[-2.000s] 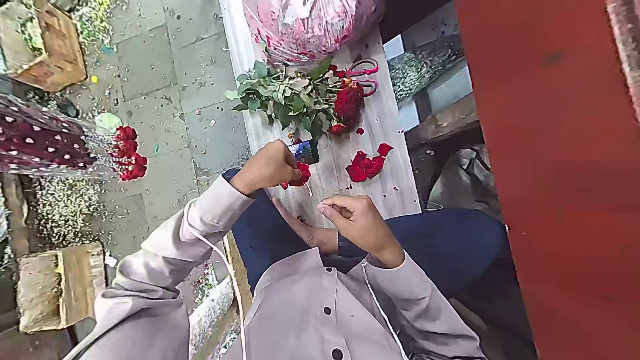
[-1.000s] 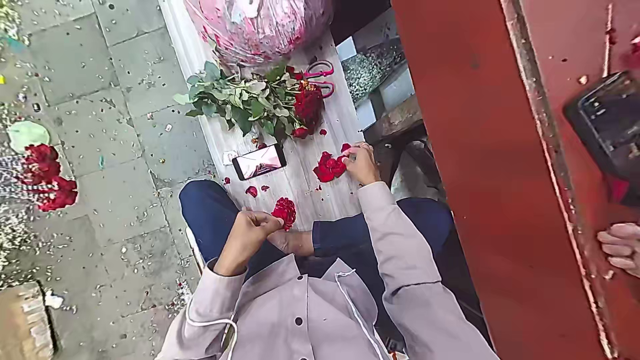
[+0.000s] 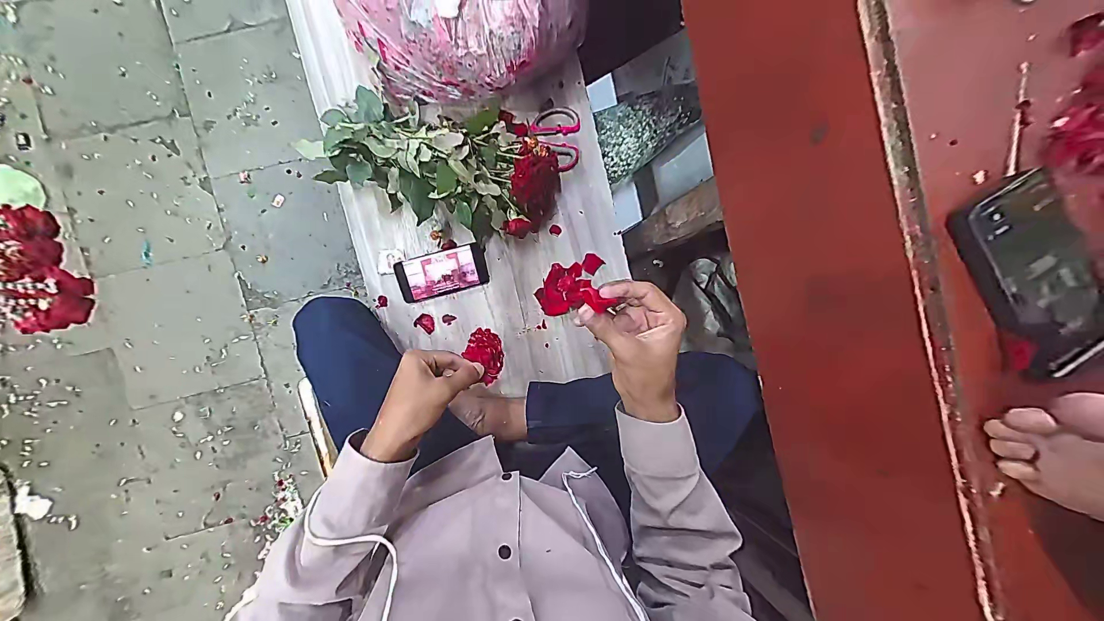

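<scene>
My left hand (image 3: pixel 435 388) grips a red rose head (image 3: pixel 484 355) at its base, above the near end of a pale wooden board (image 3: pixel 565 345). Between the thumb and fingers of my right hand (image 3: pixel 640 336) is a red petal (image 3: pixel 597 300), held over a small pile of loose red petals (image 3: pixel 561 289). A smartphone (image 3: pixel 442 272) with a lit screen lies on the board, left of the pile. Beyond it rests a bunch of red roses (image 3: pixel 535 179) with green leaves (image 3: pixel 414 164). The pink-red handles of scissors (image 3: pixel 561 125) show beside the blooms.
A plastic-wrapped pink bundle (image 3: pixel 466 43) stands at the board's far end. To the right runs a red ledge (image 3: pixel 802 259), with another phone (image 3: pixel 1031 267) and a person's bare foot (image 3: pixel 1052 453) beyond it. Red roses (image 3: pixel 39 272) are at far left over the littered paved floor (image 3: pixel 181 328).
My left hand was at the phone two seconds ago and is now nearer my body with the rose head. My right hand has moved to the petal pile. The view has shifted right.
</scene>
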